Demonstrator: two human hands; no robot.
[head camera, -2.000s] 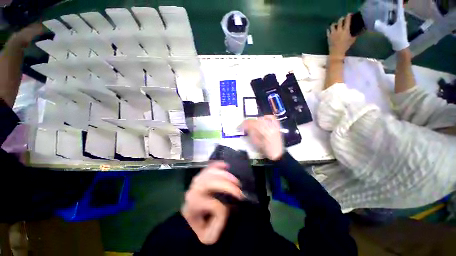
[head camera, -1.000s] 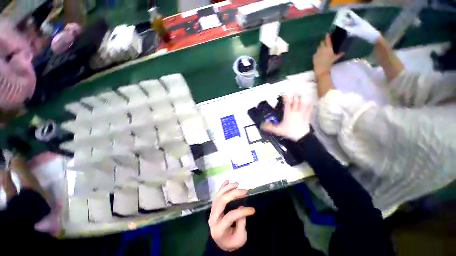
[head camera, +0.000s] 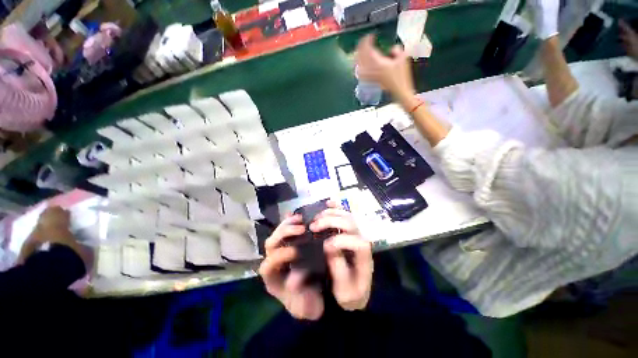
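My left hand (head camera: 290, 269) and my right hand (head camera: 346, 259) hold a small black folding carton (head camera: 311, 241) between them, in front of the bench's near edge. The fingers are a little blurred, and the carton's lower part is partly hidden by them. A flat black carton blank (head camera: 392, 171) with an oval blue-and-red product picture lies on the bench to the right. A block of formed open boxes (head camera: 178, 189) stands in close rows at the left, with white inner faces and raised lids.
The white bench covering (head camera: 294, 147) has a blue grid block. A neighbour's bare hand (head camera: 385, 70) reaches over the green conveyor at a wrapped item (head camera: 367, 93). The neighbour's white knitted sleeve (head camera: 518, 182) is close at right. Another person's hand (head camera: 52, 227) is at left. Blue stools are below.
My right hand has come back from the blanks to my left hand, and both now hold a black carton. The neighbour's bare hand has moved left over the belt.
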